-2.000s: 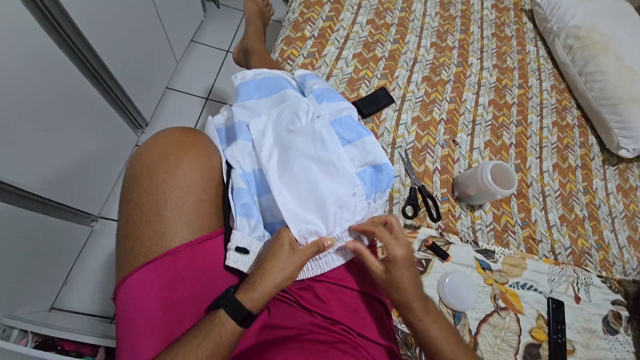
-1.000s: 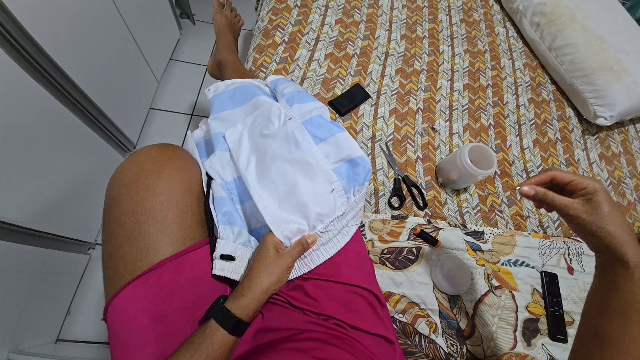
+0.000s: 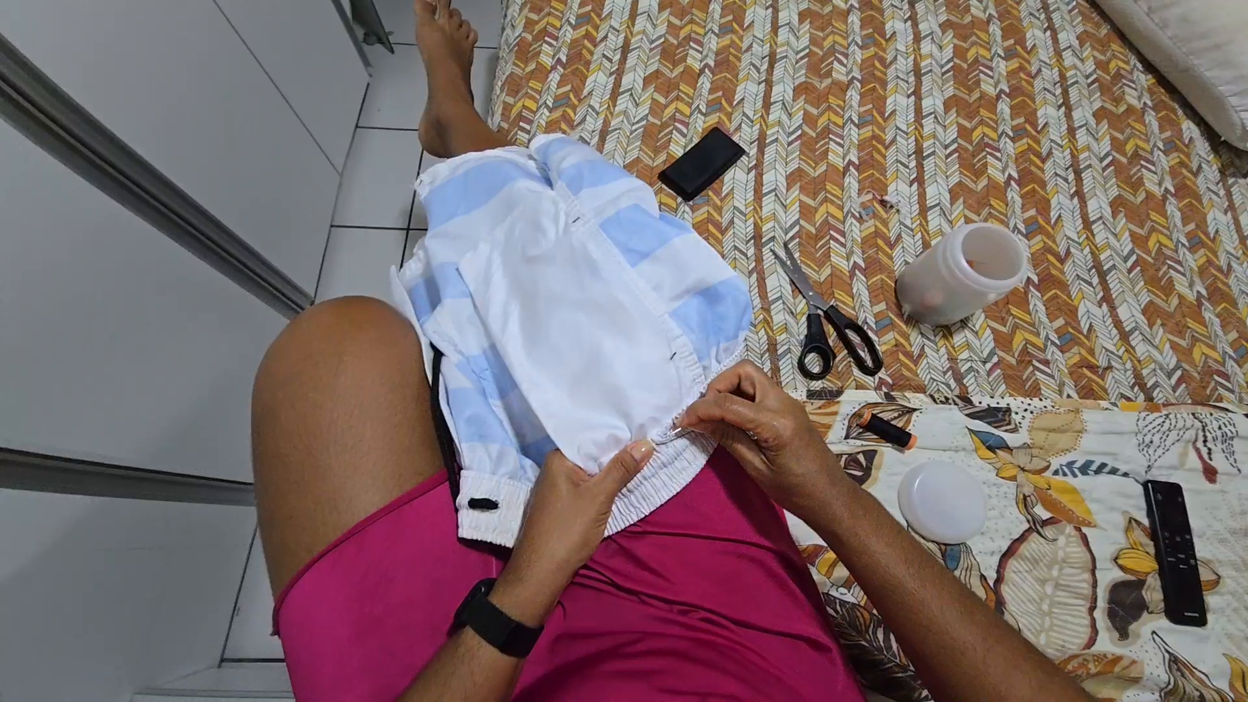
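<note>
Blue-and-white checked shorts (image 3: pixel 565 312) with a white inner panel and an elastic waistband lie across my lap. My left hand (image 3: pixel 585 492) pinches the gathered waistband, thumb on top. Close beside it, my right hand (image 3: pixel 751 429) has thumb and forefinger together at the waistband's edge, around something small and thin, perhaps a needle, too small to tell. Black-handled scissors (image 3: pixel 827 327) lie partly spread on the bed, right of the shorts. A spool of black thread (image 3: pixel 887 430) rests below them.
A translucent plastic jar (image 3: pixel 960 273) lies tilted on the patterned bedspread, its round lid (image 3: pixel 942 502) nearer me. A black phone (image 3: pixel 701 164) is beyond the shorts. A remote control (image 3: pixel 1175 553) lies at the right, a pillow (image 3: pixel 1189 58) at the far corner.
My right hand was at the waistband, then out over the bed at the right, and is now back at the waistband beside my left hand. My left hand has kept its hold on the fabric.
</note>
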